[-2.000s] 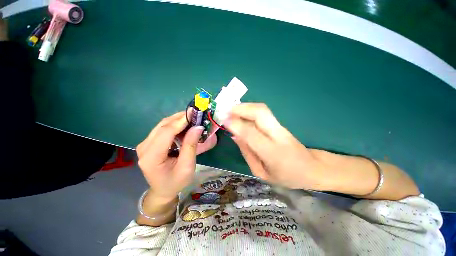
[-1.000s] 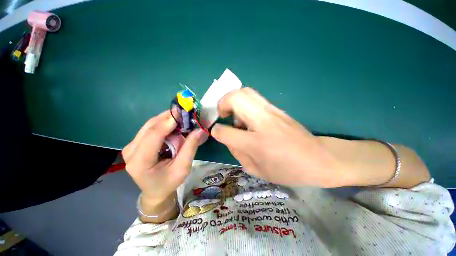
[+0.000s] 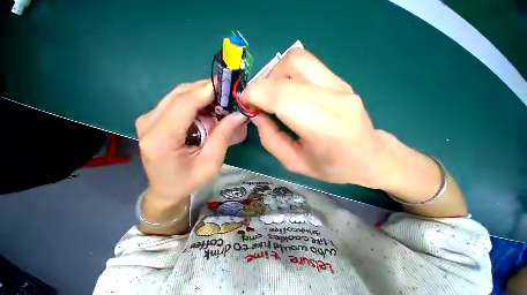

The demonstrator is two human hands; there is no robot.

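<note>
My left hand (image 3: 179, 138) holds the pink hair dryer body (image 3: 237, 131), mostly hidden by the fingers. The control board (image 3: 248, 60) stands up from it with the dark capacitor (image 3: 225, 86), the yellow block (image 3: 233, 53) and a small blue component (image 3: 236, 40) at its tip. My right hand (image 3: 318, 115) grips the white handle shell (image 3: 270, 68), tilted beside the board, with its fingers at the red lead wire (image 3: 237, 92) and the black lead wire (image 3: 247, 114). The right fingertips partly hide the shell and leads.
The green worktop (image 3: 370, 75) lies under and beyond my hands, with a white rail strip (image 3: 462, 37) at the upper right. A white handle tip (image 3: 19, 6) shows at the top left edge. A dark-clothed person (image 3: 46, 144) is at the left. A red support (image 3: 108, 154) stands below.
Both hands and the unit have moved up in the picture. The right fingers have closed further over the shell and leads. The other pink dryer has mostly left the view at top left.
</note>
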